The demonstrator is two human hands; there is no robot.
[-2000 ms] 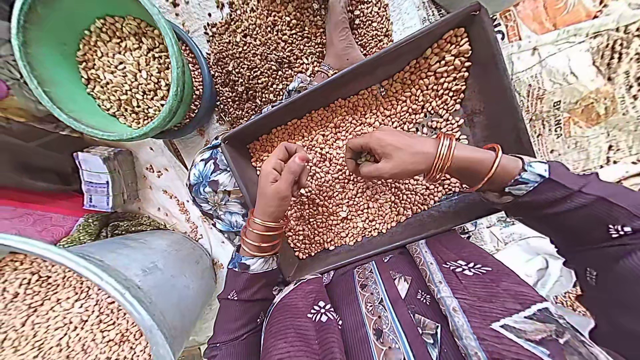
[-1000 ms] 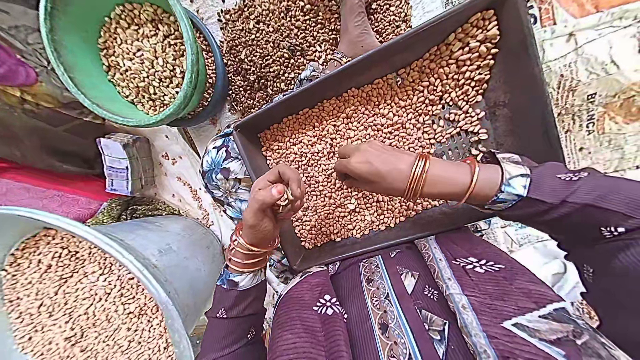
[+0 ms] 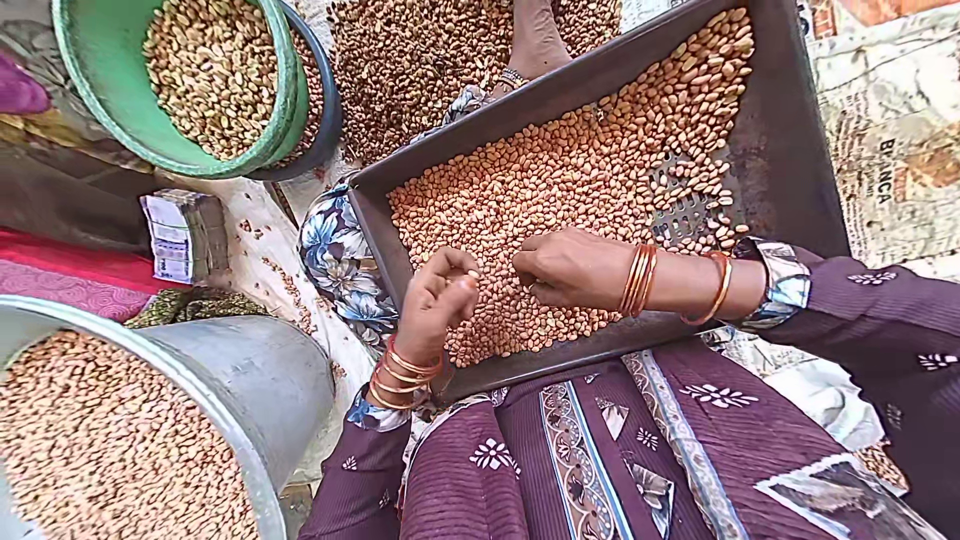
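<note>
A dark rectangular tray (image 3: 787,150) lies tilted across my lap, with shelled peanuts (image 3: 517,202) spread over most of it. Through a gap in the nuts at its right, a slotted part (image 3: 688,216) of its floor shows. Above the tray's lower left part, my left hand (image 3: 442,296) has its thumb and forefinger pinched together, with what looks like a peanut between them. To its right, my right hand (image 3: 566,268) is low over the peanuts, palm down with curled fingers. Whatever may be under those fingers is hidden.
A green tub (image 3: 97,90) of nuts sits in a blue one (image 3: 334,120) at upper left. A grey metal bucket (image 3: 277,390) of peanuts stands at lower left. Behind the tray are a darker heap (image 3: 420,67) and a bare foot (image 3: 536,37). A bundle of papers (image 3: 187,232) lies at left.
My left hand, with its palm turned up and something in its curled fingers one second ago, is now pinched over the tray. My right hand has turned palm down since the first frame.
</note>
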